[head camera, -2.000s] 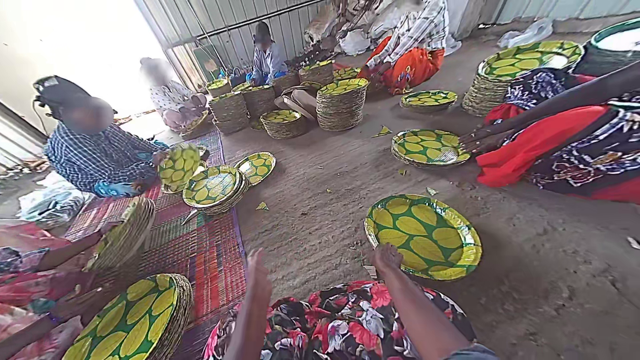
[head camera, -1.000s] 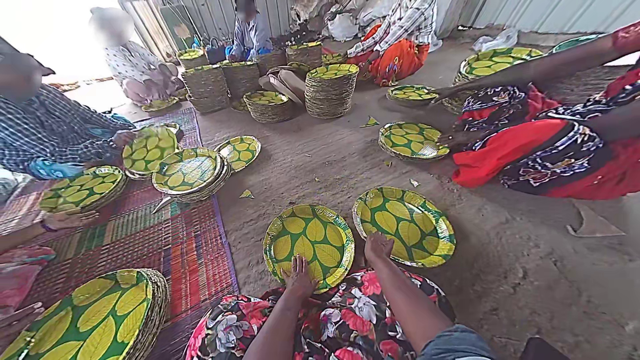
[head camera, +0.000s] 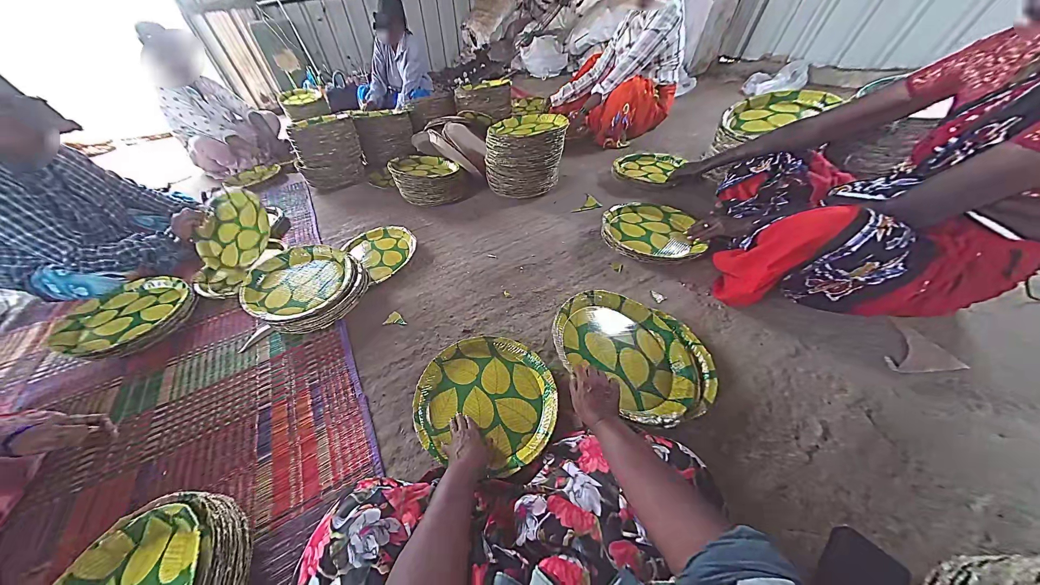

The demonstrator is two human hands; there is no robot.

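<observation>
Two groups of round green plates with a yellow leaf print lie on the ground before my lap, which floral cloth covers. My left hand (head camera: 467, 445) rests on the lower part of the left plate (head camera: 487, 390), its fingers on the printed face. At the right plates (head camera: 626, 349), my right hand (head camera: 595, 396) touches the near left rim; whether its fingers grip the rim I cannot tell. These right plates overlap, one showing from under another at the right, and light glares off the top one.
Plate stacks stand on the woven mat (head camera: 301, 439) at left, including one at the lower left (head camera: 195, 536). A tall stack (head camera: 526, 158) stands farther back. At right, a co-worker's hand touches another plate stack (head camera: 650, 231). Several people sit around. Leaf-print scraps (head camera: 395, 318) lie on the ground.
Two seconds ago only the right plates lay before me; the left plate appears one second ago with my left hand on it. Since then, the right plates have spread apart a little.
</observation>
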